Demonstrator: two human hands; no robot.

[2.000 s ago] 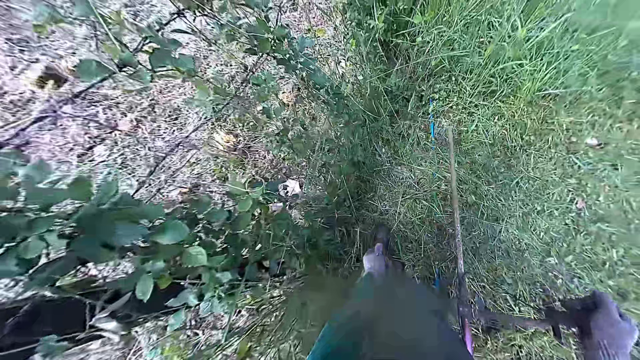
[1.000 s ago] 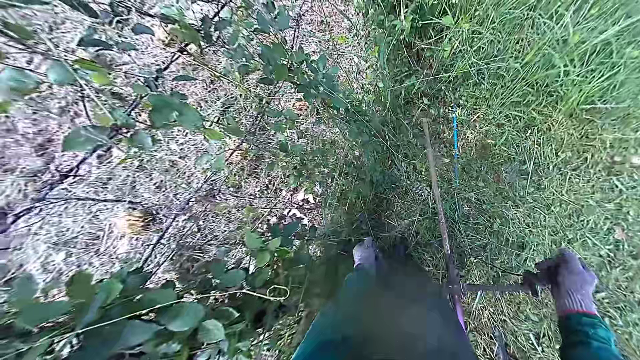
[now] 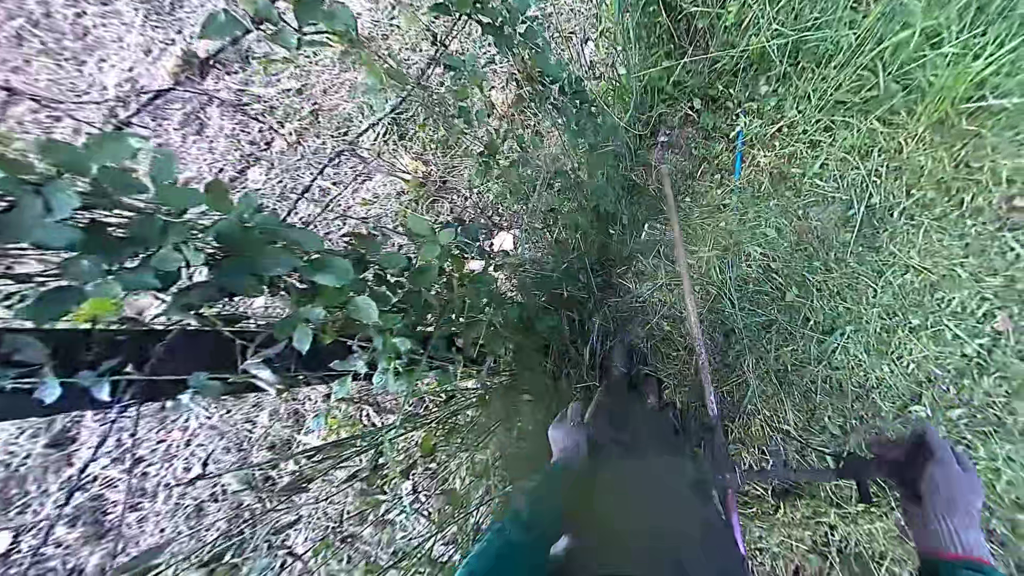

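Note:
My right hand (image 3: 936, 480), in a work glove with a red-edged cuff, grips the side handle (image 3: 848, 470) of a long-shafted trimmer. The tool's shaft (image 3: 688, 296) runs up the middle of the view, and its head (image 3: 663, 148) lies low among the grass at the foot of the tall growth. My left hand (image 3: 568, 436), gloved, is at lower centre, left of the shaft, beside my dark legwear; what its fingers hold cannot be made out. A green sleeve (image 3: 512, 528) covers the left forearm.
Leafy bramble-like stems (image 3: 264, 248) reach in from the left over a dark horizontal rail (image 3: 200, 360). Tall grass (image 3: 944, 64) stands at upper right, cut grass (image 3: 864, 320) below it. A blue rod or cord (image 3: 739, 156) lies right of the tool head. Dry litter covers the left ground.
The tool's shaft has swung so that its head lies further left against the tall growth. The dark rail shows more fully than one second ago. My right hand stays on the handle.

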